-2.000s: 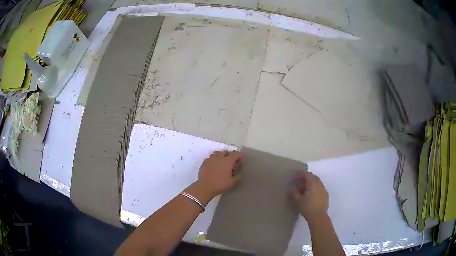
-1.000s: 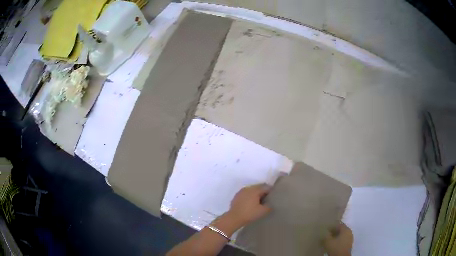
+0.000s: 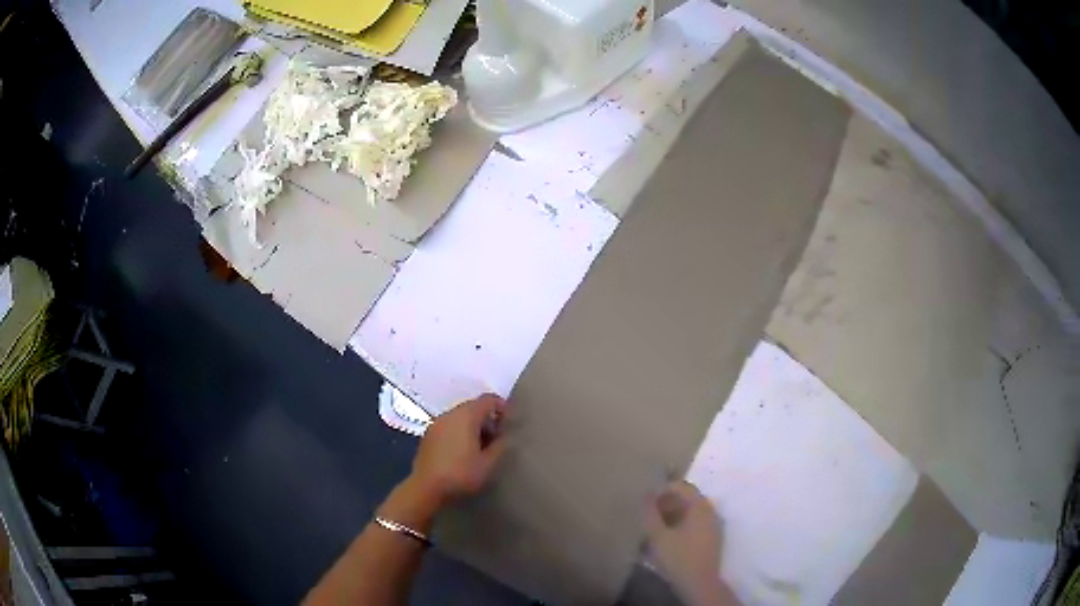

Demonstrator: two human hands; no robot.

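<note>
An overlapped row of grey-brown panels (image 3: 699, 237) runs from the upper right to the near table edge. My left hand (image 3: 460, 447) pinches the left edge of a grey-brown panel (image 3: 557, 509) at the near end of the row. My right hand (image 3: 687, 530) holds its right edge, with the fingertips slightly blurred. The panel lies flush with or over the row's near end; the seam cannot be told. Another grey-brown panel or small stack (image 3: 910, 547) lies at the lower right, untouched.
Cream glue peelings (image 3: 355, 130), a dark stick tool (image 3: 190, 116) and a clear-wrapped brown piece (image 3: 184, 62) lie at upper left. A white plastic jug (image 3: 557, 53) stands beyond the row's left side, near yellow panels (image 3: 344, 18). Dark floor (image 3: 272, 438) shows past the table edge.
The view has swung left. Both hands have gone from the panel or stack on the white sheet to the row's near end, with a panel between them. A grey-brown piece stays behind at right.
</note>
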